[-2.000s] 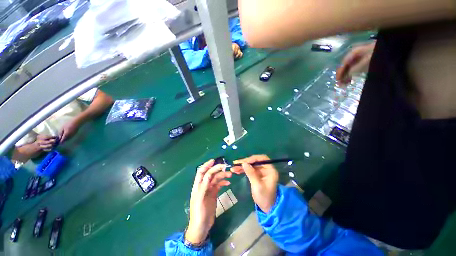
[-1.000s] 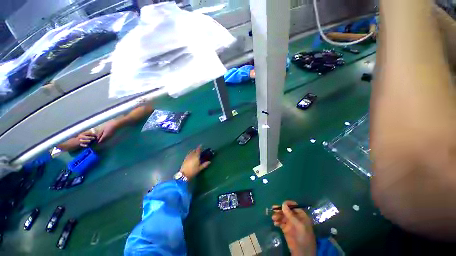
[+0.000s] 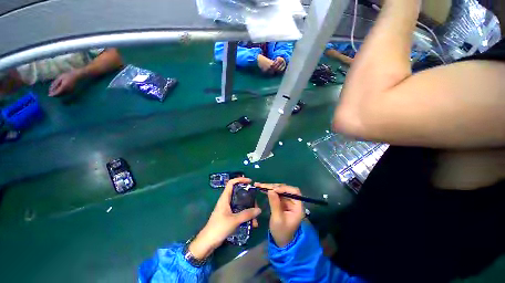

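My left hand [image 3: 226,216] holds an open black phone unit [image 3: 240,226] near the ledge, its fingers and thumb around the sides. The lower end shows a board. My right hand [image 3: 284,211] holds a thin dark stick-like tool [image 3: 302,197], its tip at the top end of the phone. A tiny whitish bit shows at the tip; I cannot tell what it is. Another open phone unit [image 3: 218,179] lies just behind my left hand, partly hidden by it.
An open phone [image 3: 120,176] lies left on the green belt, another [image 3: 238,124] farther back. A grey post [image 3: 288,94] stands ahead. A clear ribbed tray [image 3: 346,156] is right, beside a person's dark clothing and bare arm. A clear bag [image 3: 145,82] and blue box [image 3: 22,110] lie far left.
My left hand has come back from the belt and now holds a phone near me. My right hand has brought the tool to that phone. The view has shifted, and the other person's arm is bent.
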